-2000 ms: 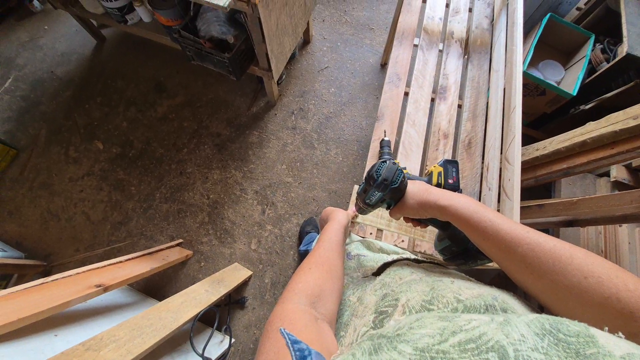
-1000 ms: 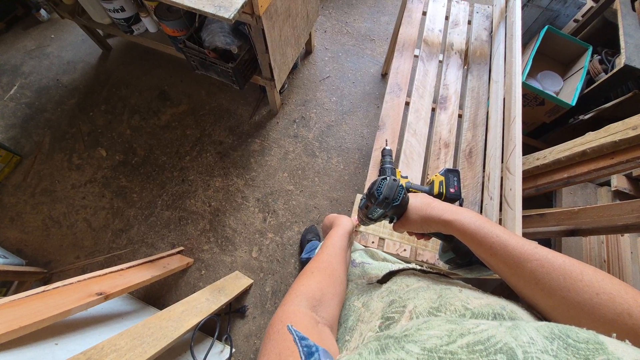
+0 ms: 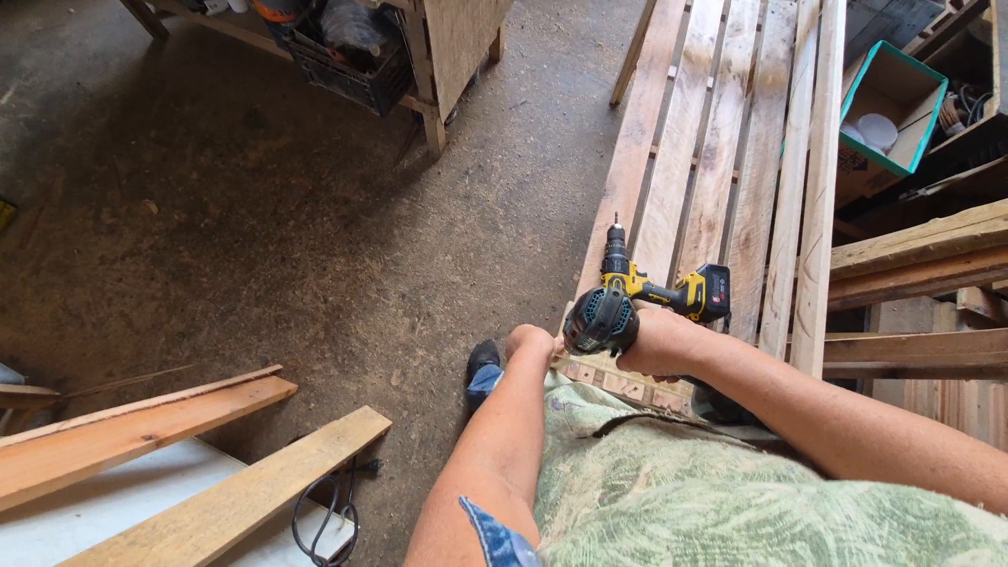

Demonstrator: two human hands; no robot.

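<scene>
My right hand [image 3: 657, 342] is closed around the grip of a black and teal power driver [image 3: 602, 323], whose rear housing faces up. Its front end is hidden beside the near end of a slatted wooden bench or rack [image 3: 661, 189]. At that near left corner is my left hand [image 3: 535, 340], its fingertips by the driver's front and mostly hidden, so whether they grip anything does not show. Just beyond the driver, a yellow and black cordless drill [image 3: 622, 272] lies on its side on the slats, bit pointing away. Small wooden blocks [image 3: 622, 384] line the near end.
Boards [image 3: 236, 488] lie over a white panel at lower left, near a black cable [image 3: 327, 512]. A workbench [image 3: 429, 87] with a black crate [image 3: 354, 75] stands at upper left. Stacked timber [image 3: 921, 260] and a green-edged cardboard box [image 3: 898, 110] are at right.
The driver in my right hand has shifted slightly toward my body, uncovering more of the yellow drill. My left hand stays by the corner.
</scene>
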